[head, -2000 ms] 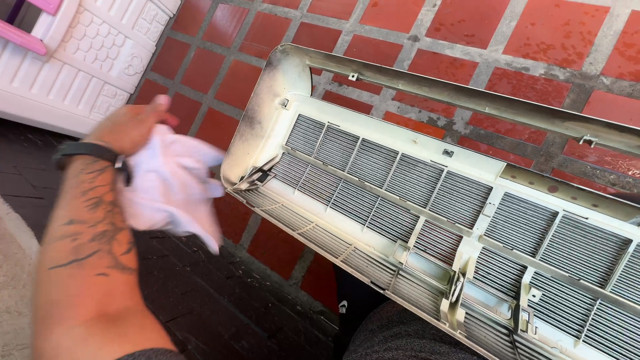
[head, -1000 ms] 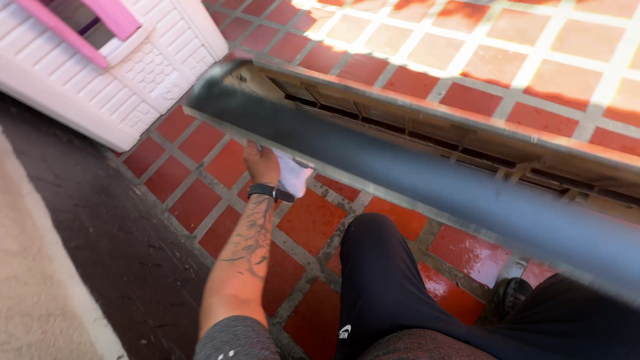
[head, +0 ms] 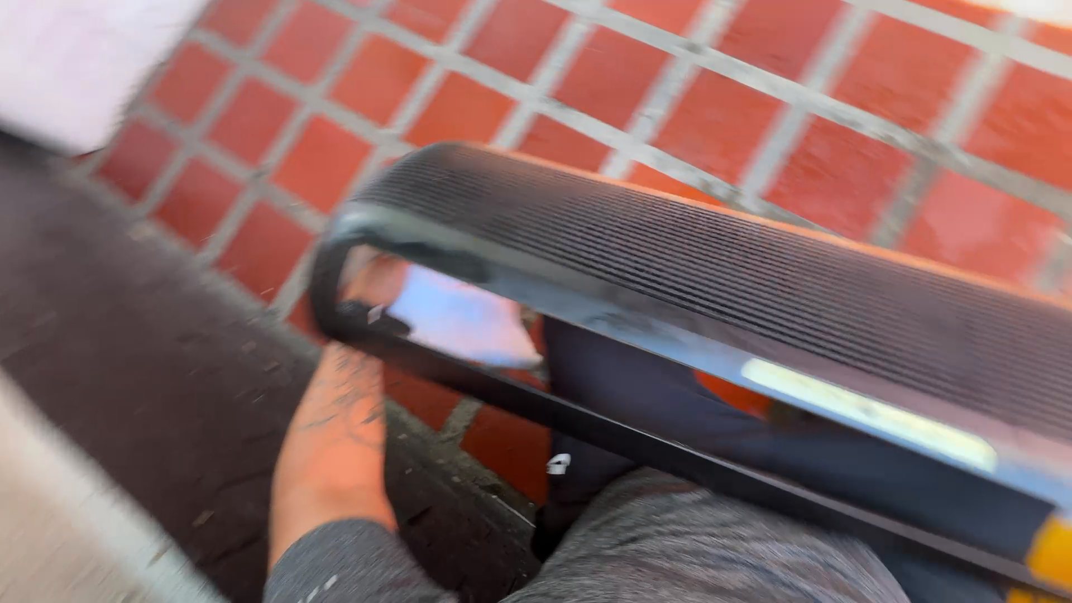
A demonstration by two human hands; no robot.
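The long front casing of a split air conditioner [head: 670, 243], ribbed along its upper side and open through its lower part, slants across the view above my lap. Through its left opening I see my left hand [head: 375, 280] with a white cloth [head: 465, 318] in it; the fingers are blurred. My left forearm passes behind the casing's dark lower edge, and the wrist wears a dark band. My right hand is out of view. Yellow material shows at the casing's lower right.
Red floor tiles [head: 419, 100] with grey grout lie beyond the casing. A pale plastic object [head: 75, 67] stands at the upper left. Dark flooring [head: 142, 335] and a pale edge [head: 75, 502] run down the left side. My legs in dark trousers are beneath the casing.
The casing has been turned over: its slatted inside showed two seconds ago, its ribbed outer side shows now. The cloth, beside the casing's left end before, is now seen through its opening.
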